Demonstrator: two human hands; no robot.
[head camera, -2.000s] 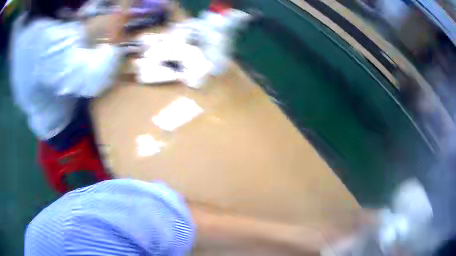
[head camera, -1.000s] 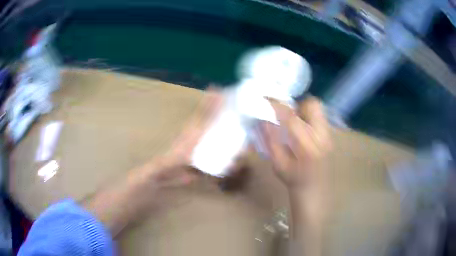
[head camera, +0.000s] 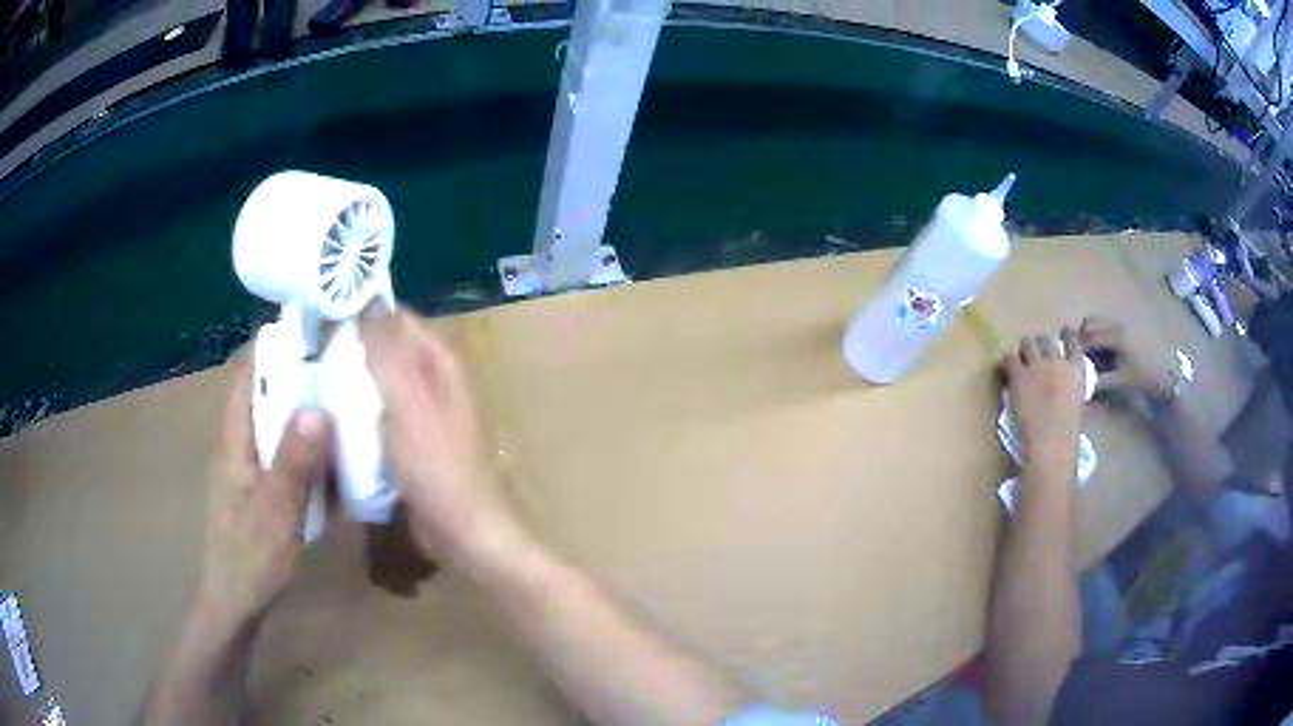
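A white handheld fan (head camera: 315, 244) stands upright in my hands at the left of the view, its round head up and its spoked grille turned to the right. My left hand (head camera: 258, 489) holds the handle from the left, thumb across the front. My right hand (head camera: 426, 411) is on the right side of the handle, with white material, seemingly a cloth (head camera: 348, 419), between it and the handle. The fingertips of my right hand are partly hidden behind the fan.
A translucent squeeze bottle (head camera: 929, 291) stands right of centre on the tan bench (head camera: 681, 468). A co-worker's hands (head camera: 1047, 390) work at the right. A metal upright (head camera: 596, 142) rises at the green conveyor (head camera: 794, 135). A dark damp patch (head camera: 400, 560) lies below my hands.
The view has swung to the right and sharpened. The fan, blurred and tilted in my hands one second ago, now appears further left and more upright. The bottle has come into view.
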